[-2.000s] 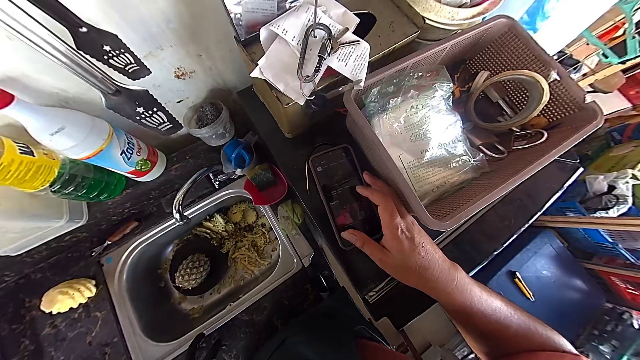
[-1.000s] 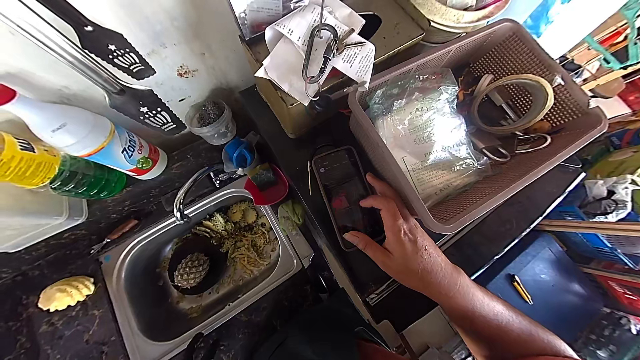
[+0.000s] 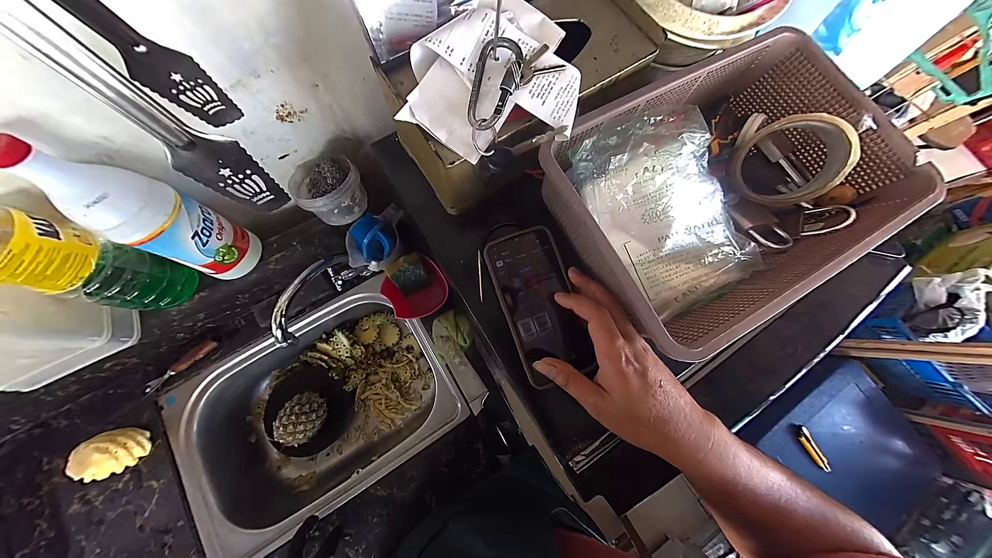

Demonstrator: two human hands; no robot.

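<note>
My right hand (image 3: 628,372) rests over the lower right edge of a smartphone (image 3: 535,302) with a lit screen, thumb and fingers apart, not gripping it. The phone lies on a dark surface between the steel sink and a brown plastic basket (image 3: 682,345). In the sink (image 3: 232,480) a piece of unpeeled pineapple (image 3: 301,418) sits in a dark round bowl, with pineapple peelings (image 3: 387,387) heaped beside it. A peeled pineapple piece (image 3: 108,454) lies on the dark counter at the far left. My left hand does not show.
The basket holds a clear plastic bag (image 3: 666,225), a tape roll (image 3: 841,155) and a carabiner. Left are a white cleaner bottle (image 3: 155,209), a green bottle (image 3: 139,275) and a small knife or peeler (image 3: 182,366). Receipts (image 3: 449,85) hang above. A red dish with a sponge (image 3: 408,273) adjoins the faucet.
The fingers of my right hand have shifted slightly over the phone, and the picture on its screen has changed. The phone stays in place.
</note>
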